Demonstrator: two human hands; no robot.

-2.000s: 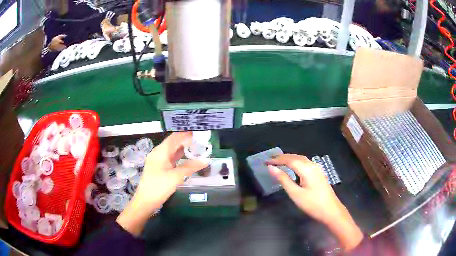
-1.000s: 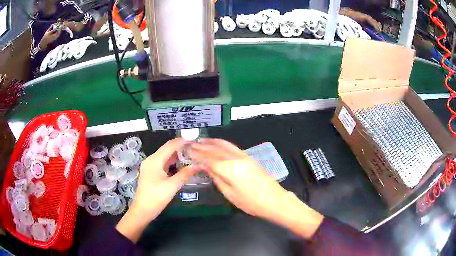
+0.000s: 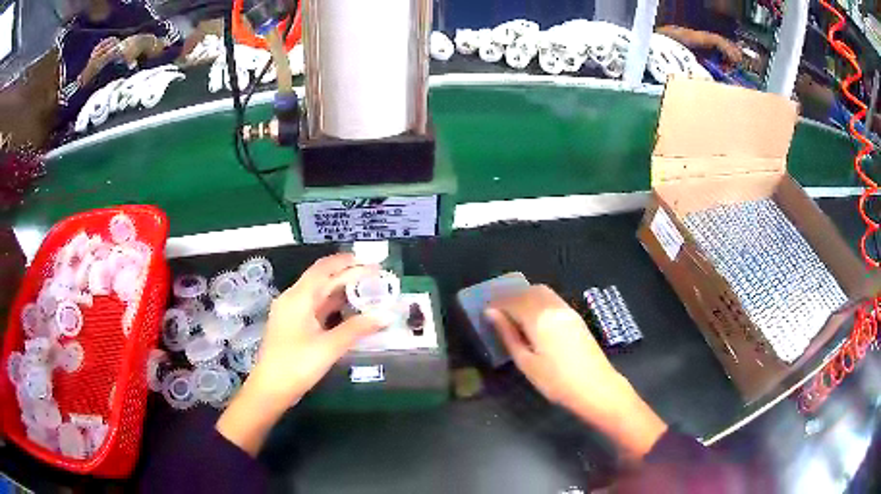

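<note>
My left hand (image 3: 304, 333) holds a translucent white plastic gear (image 3: 373, 291) between thumb and fingers, just under the ram of the green pneumatic press (image 3: 440, 198) and over its pale fixture plate (image 3: 422, 338). The fixture post is hidden by the gear and fingers. My right hand (image 3: 555, 362) is at the grey-blue pad (image 3: 483, 289) right of the press, fingers bent down on its surface. Whether its fingertips hold anything is too blurred to tell.
Red basket (image 3: 145, 338) of gears at left, loose gears (image 3: 217, 323) beside it. Bearing stacks (image 3: 612, 316) and an open carton (image 3: 710, 318) of bearings at right. Small yellow-green block (image 3: 468, 382) by the press base. Green conveyor (image 3: 541, 145) behind, with white parts (image 3: 570, 46); people beyond.
My right hand has moved from the gear at the press rightward to the grey-blue pad. My left hand still holds a gear under the ram. The whole view has shifted slightly.
</note>
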